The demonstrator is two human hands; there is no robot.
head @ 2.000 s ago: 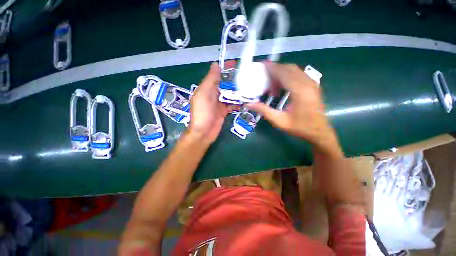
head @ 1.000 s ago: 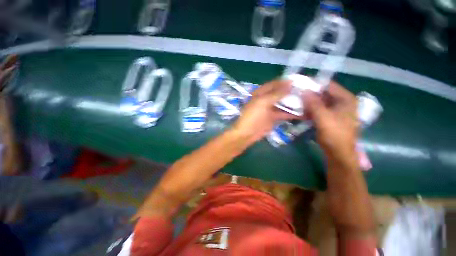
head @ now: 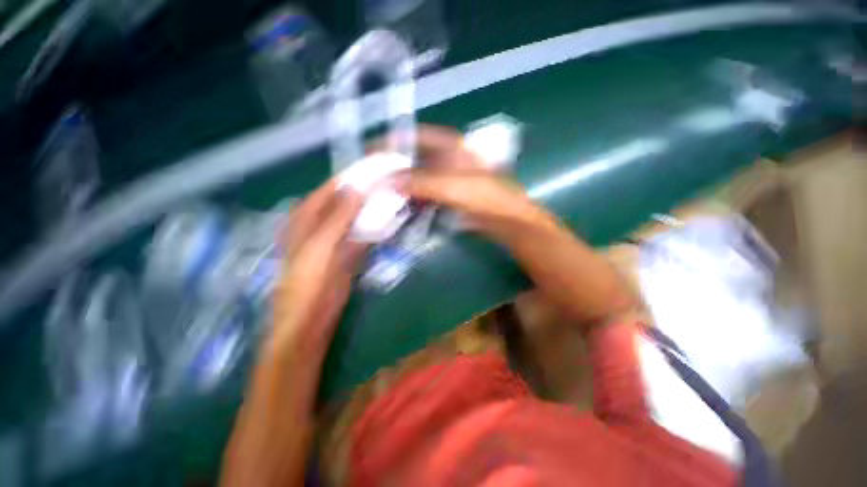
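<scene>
The view is strongly blurred. A white loop-shaped unit [head: 378, 181] stands out between my hands, its round white end towards me and its loop pointing away over the pale strip. My left hand [head: 318, 224] grips the round end from the left. My right hand [head: 452, 176] holds the same end from the right. The fingers hide parts of it, and I cannot tell whether a blue-marked part lies beneath. A blue-marked unit [head: 399, 259] lies on the green ledge just below the hands.
Several blurred blue-marked units [head: 214, 357] lie on the ledge at left. More units [head: 285, 57] lie on the dark belt beyond the pale strip [head: 561, 48]. A white part [head: 494, 141] lies behind my right hand. A carton [head: 825, 224] with white bagged parts [head: 713, 295] stands at lower right.
The view has swung and tilted, so the ledge now slopes up to the right. The white loop, raised above my hands earlier, is still held by both hands at its round end.
</scene>
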